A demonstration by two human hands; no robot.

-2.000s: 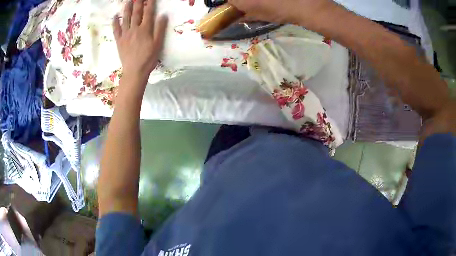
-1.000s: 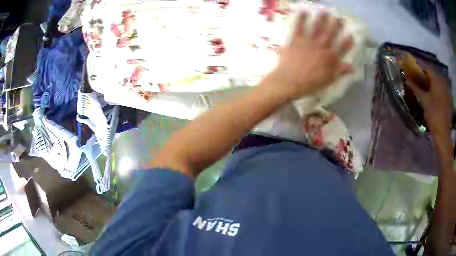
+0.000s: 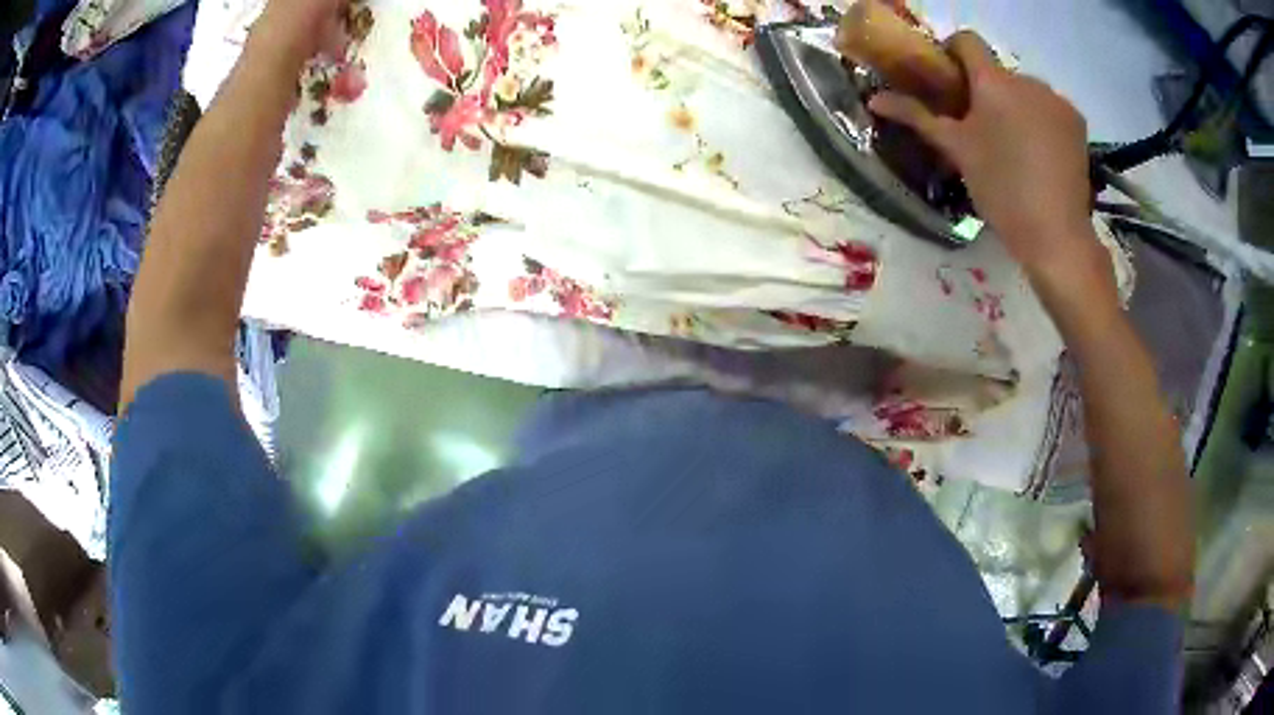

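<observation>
The floral dress (image 3: 601,182), cream with red-pink flowers, lies spread over the padded board, with gathers running across its middle. My right hand (image 3: 1013,140) is closed around the wooden handle of the steam iron (image 3: 866,133). The iron's dark metal body lies on the cloth at the upper right, seemingly touching it. My left arm reaches to the top left edge of the picture. My left hand (image 3: 310,17) is cut off there, beside the left part of the dress, and its fingers do not show.
Crumpled blue garments (image 3: 70,210) lie at the left, with white hangers (image 3: 49,433) below them. The grey-purple rest pad (image 3: 1174,314) is at the right. A black cord and pale hose (image 3: 1188,224) trail from the iron. A cardboard box (image 3: 49,573) is at lower left.
The iron has moved left from the rest pad onto the dress in my right hand. My left hand has moved from the dress's right part to the far upper left. The dress lies differently.
</observation>
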